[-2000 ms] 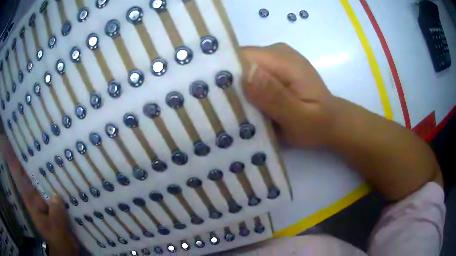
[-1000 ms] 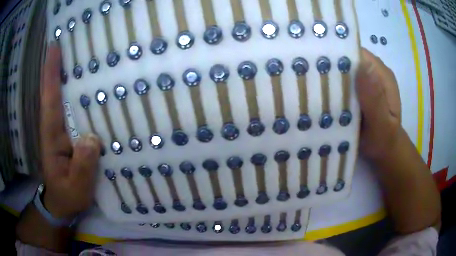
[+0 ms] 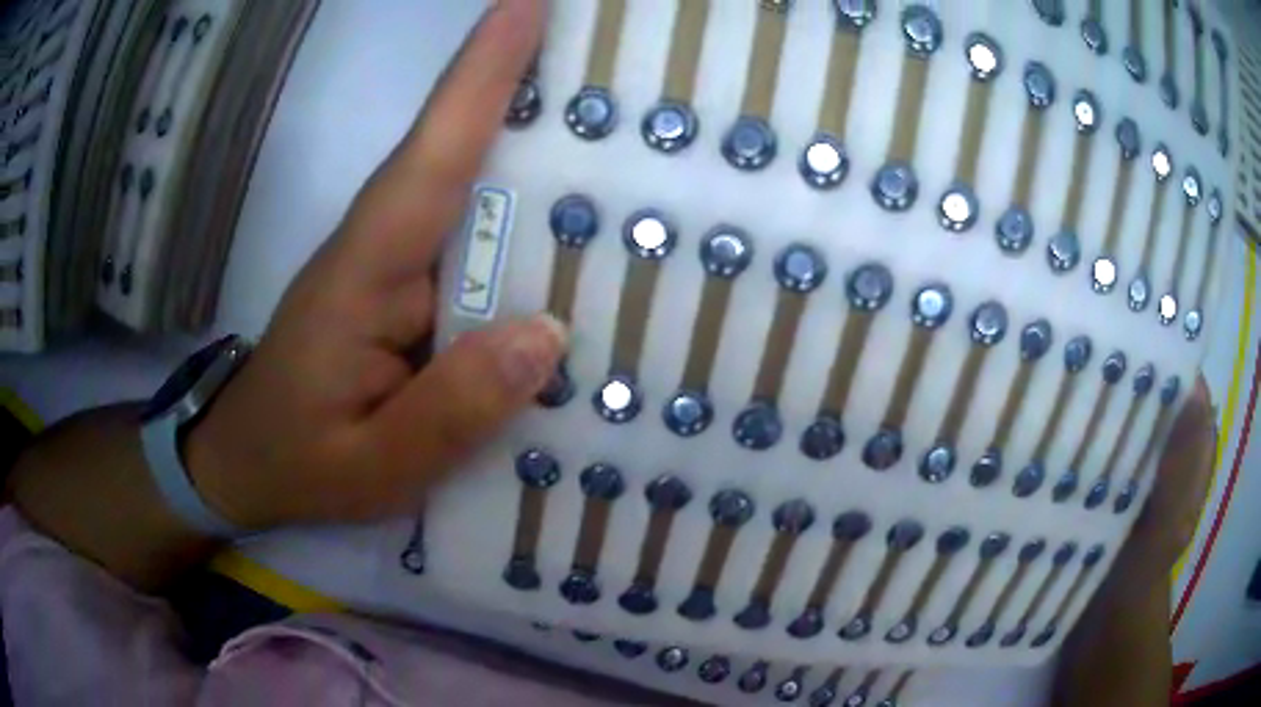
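Observation:
The foam tray [image 3: 692, 332], a white board, is held up close in front of me and fills the middle and right. Rows of tan slots cross it, with a shiny round metal part [image 3: 725, 252] at each slot end. My left hand [image 3: 401, 332] grips the tray's left edge, thumb on the front beside a blue-bordered label [image 3: 481, 252] and partly over a metal part. My right hand [image 3: 1187, 463] is at the tray's right edge, mostly hidden behind it; its fingers cannot be made out. Another row of metal parts shows below the tray's lower edge.
A stack of trays [image 3: 166, 166] stands at the far left on the white tabletop [image 3: 339, 124]. Yellow tape [image 3: 284, 583] runs along the near edge, and yellow and red tape lines curve at the right. Part of another slotted board shows at the upper right edge.
The tray has shifted right in view, its left side now nearer and its right side farther. Both hands moved right with it. The loose metal parts and black keypad device are out of view.

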